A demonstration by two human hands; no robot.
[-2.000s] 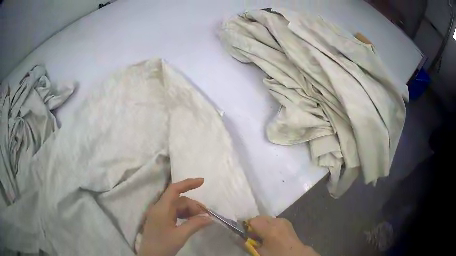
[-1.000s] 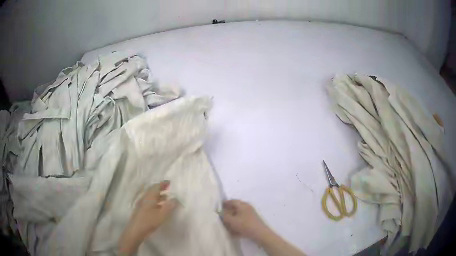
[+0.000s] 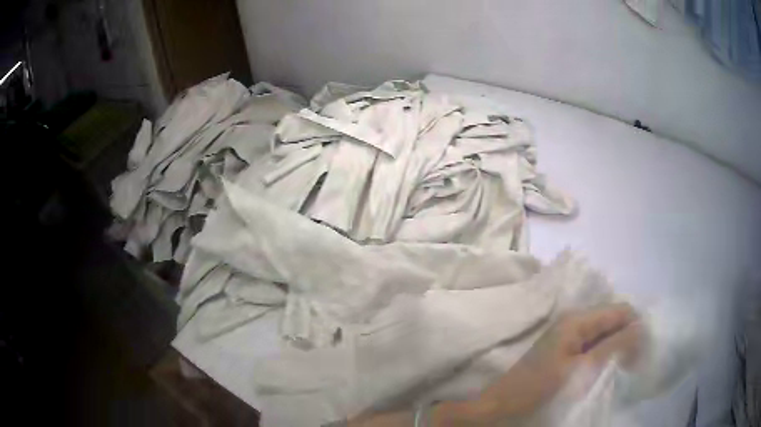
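Note:
My left hand (image 3: 601, 334) is at the lower right, blurred, its forearm coming up from the bottom edge. Its fingers are closed on a pale off-white garment piece (image 3: 467, 325), which bunches and blurs around the hand. The piece stretches left across the near part of the table, over other pale cloth. My right hand is not in view. The scissors are not in view either.
A tangled heap of pale cloth (image 3: 367, 175) lies behind the piece and runs on to a second heap (image 3: 200, 150) past the table end. The white table (image 3: 617, 192) meets a pale wall. A small dark object (image 3: 641, 126) sits by the wall.
The view has swung left onto the heaps. The scissors, laid down on the table a second ago, and the right pile have left the picture. My left hand now grips cloth; my right hand has gone from view.

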